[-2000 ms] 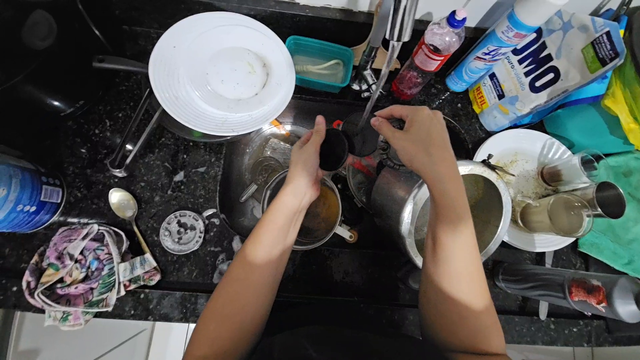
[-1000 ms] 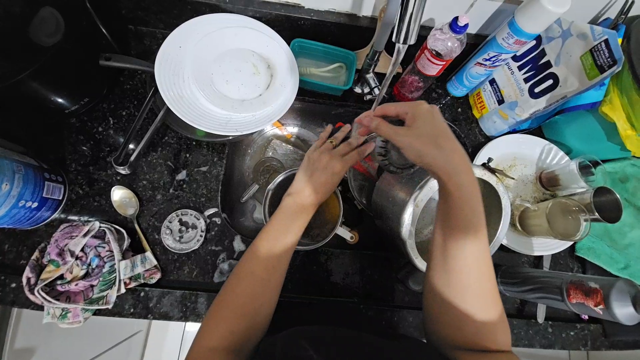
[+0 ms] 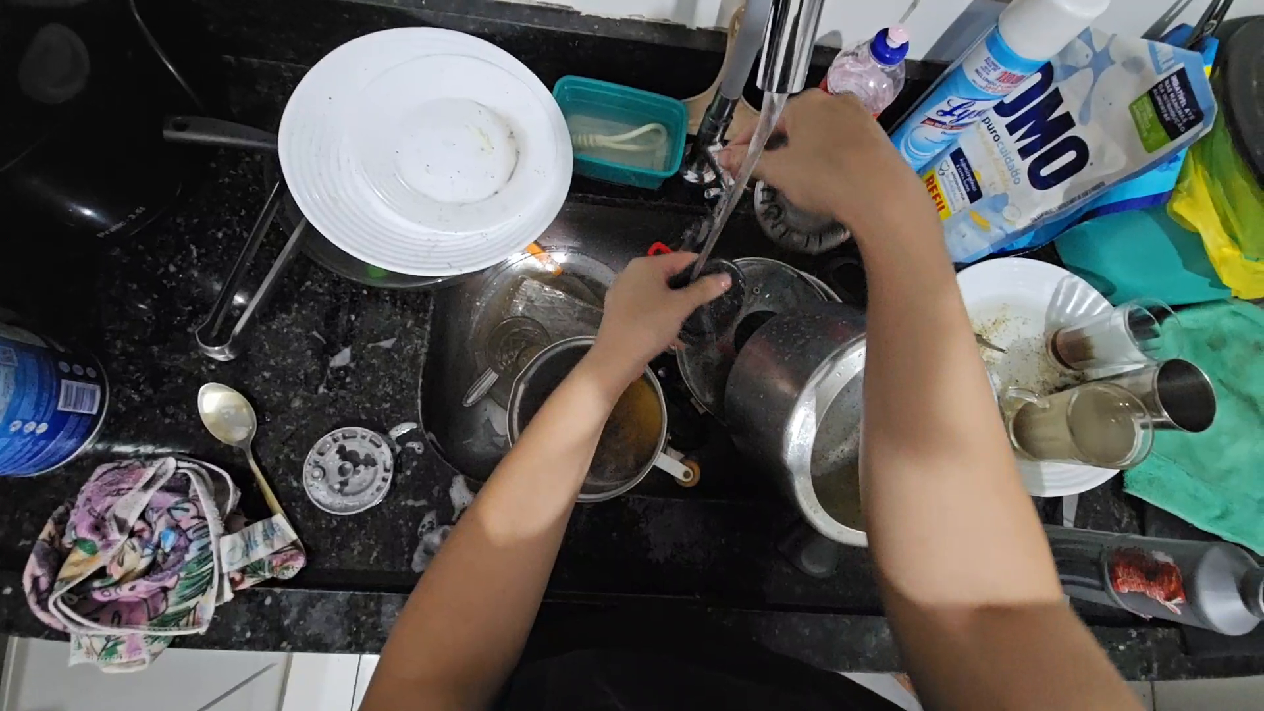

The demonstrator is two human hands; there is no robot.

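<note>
Water runs from the chrome faucet (image 3: 787, 49) over the sink (image 3: 439, 425). My left hand (image 3: 657, 306) is under the stream, its thumb and fingers closed around a small dark round item (image 3: 713, 296). Behind the stream, my right hand (image 3: 820, 153) is bent near the faucet valve; its fingertips are partly hidden, so whether it holds anything is unclear. A metal part with a ridged edge (image 3: 795, 222) lies just below it. Beneath my left wrist is a saucepan with brownish liquid (image 3: 632, 425). To the right, a large aluminum pot (image 3: 790, 395) is tilted, partly behind my right forearm.
White plates (image 3: 425, 148) rest on a pan at left. A teal container (image 3: 622, 133), a spray can (image 3: 987, 79) and a detergent pouch (image 3: 1076, 148) stand behind. At right, cups (image 3: 1081, 425) lie on a dirty plate (image 3: 1047, 286). A spoon (image 3: 227, 415), burner part (image 3: 348, 470) and floral cloth (image 3: 138, 553) are left.
My hands, close together one second ago, have moved apart. The right has gone back beside the faucet; the left has come lower under the stream. The view has shifted slightly.
</note>
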